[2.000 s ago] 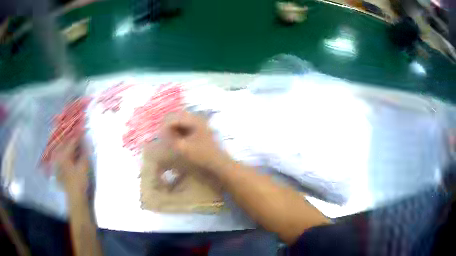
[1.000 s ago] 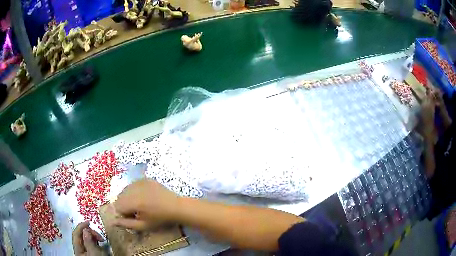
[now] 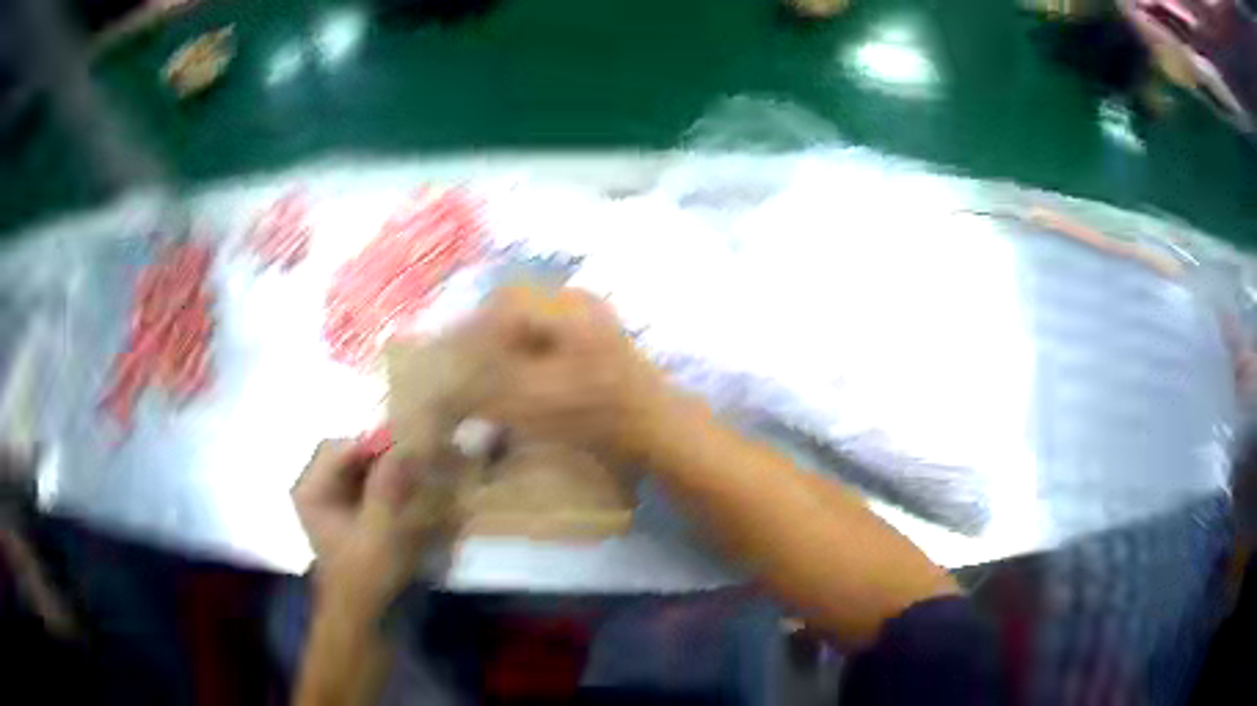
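The picture is blurred. My left hand [image 3: 361,499] is at the left edge of the brown cardboard pad [image 3: 545,503], with a small red part [image 3: 375,441] at its fingertips. My right hand [image 3: 565,361] is over the upper part of the pad, its fingers bent together; whether it holds anything cannot be told. A small white pot [image 3: 476,439] stands on the pad between the hands. A heap of red parts [image 3: 407,269] lies beyond the pad.
More red heaps lie at the far left [image 3: 172,324] and behind [image 3: 281,230]. A large plastic bag with white contents [image 3: 841,317] is right of the pad. Clear trays [image 3: 1130,372] lie far right. A green conveyor belt [image 3: 593,76] runs behind the bench.
The view has swung back left from the trays and neighbour. Compared with two seconds ago, my left hand has moved from the far-left red heap to the pad's left edge.
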